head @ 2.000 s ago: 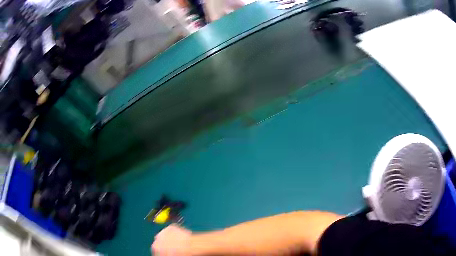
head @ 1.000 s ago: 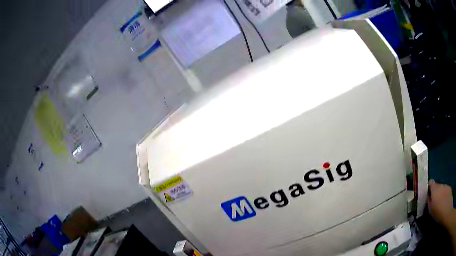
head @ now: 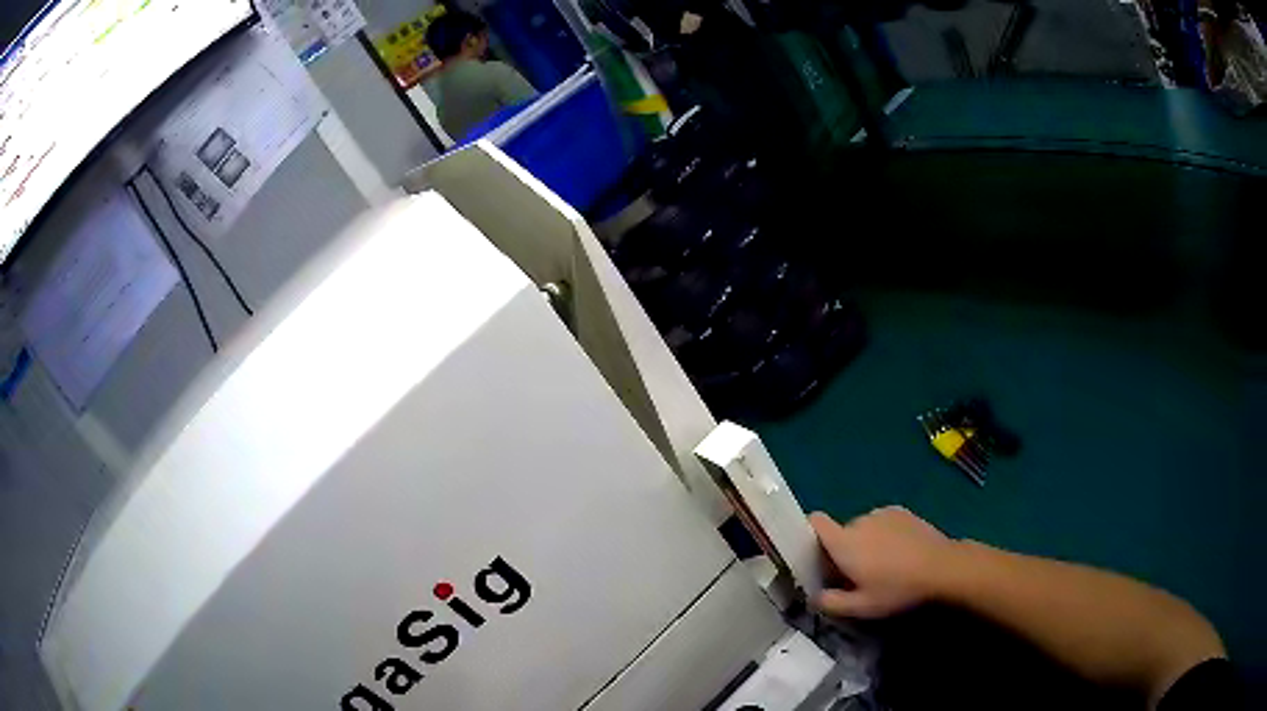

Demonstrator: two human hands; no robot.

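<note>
The cream-white test box [head: 459, 458] fills the left and lower middle, its lid down, with part of the black "MegaSig" lettering showing. The white side sensor bar [head: 762, 507] stands at its right front corner. My right hand [head: 878, 563] is beside the bar with fingers curled, its fingertips at the bar's outer edge. Whether it grips the bar or anything else cannot be told. My left hand is not in view.
Stacked black headphones [head: 750, 285] lie right of the box. A yellow plug bundle [head: 953, 445] lies on the green belt [head: 1098, 479]. Behind are a blue bin [head: 563, 146], a person [head: 475, 86] and a screen [head: 104, 77] at upper left.
The view has swung from the belt to the box front, then right along the box. The sensor bar, my right hand and the headphone stack now sit nearer the middle; the plug bundle is back in view.
</note>
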